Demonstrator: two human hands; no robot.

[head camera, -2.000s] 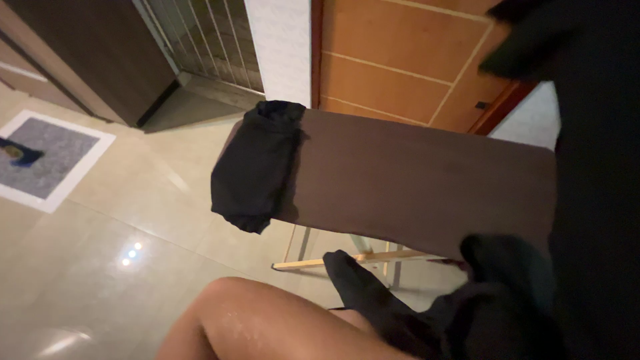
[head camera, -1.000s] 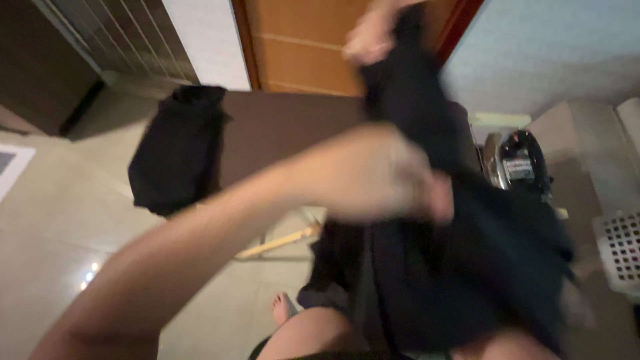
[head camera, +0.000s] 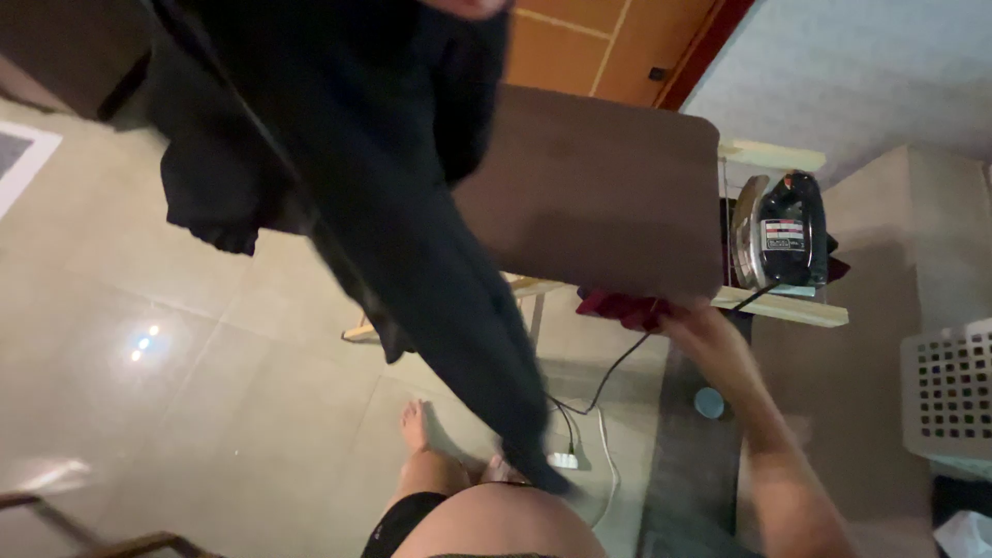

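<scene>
A long dark garment (head camera: pixel 403 225) hangs across the left and middle of the view, from the top edge down to near my legs. My left hand (head camera: pixel 469 6) shows only in part at the top edge, with the garment hanging from it. My right hand (head camera: pixel 690 314) is at the near right corner of the brown ironing board (head camera: pixel 612 186), by a dark red cloth (head camera: pixel 616 306) under the board; its fingers are blurred and partly hidden. A black clothes iron (head camera: pixel 787 229) stands at the board's right end. Another black garment (head camera: pixel 209 194) lies on the board's far left end, partly covered.
A black cord (head camera: pixel 612 372) runs from the iron towards a white power strip (head camera: pixel 564 460) on the floor. A white perforated basket (head camera: pixel 949 391) is at the right. A wooden door (head camera: pixel 573 39) and a pale wall (head camera: pixel 837 70) stand behind the board. My bare foot (head camera: pixel 415 422) is on the tiles.
My right hand has moved from the dark garment to the board's near right corner. The garment, bunched in front of me a second ago, now hangs stretched out to the left. The view has shifted.
</scene>
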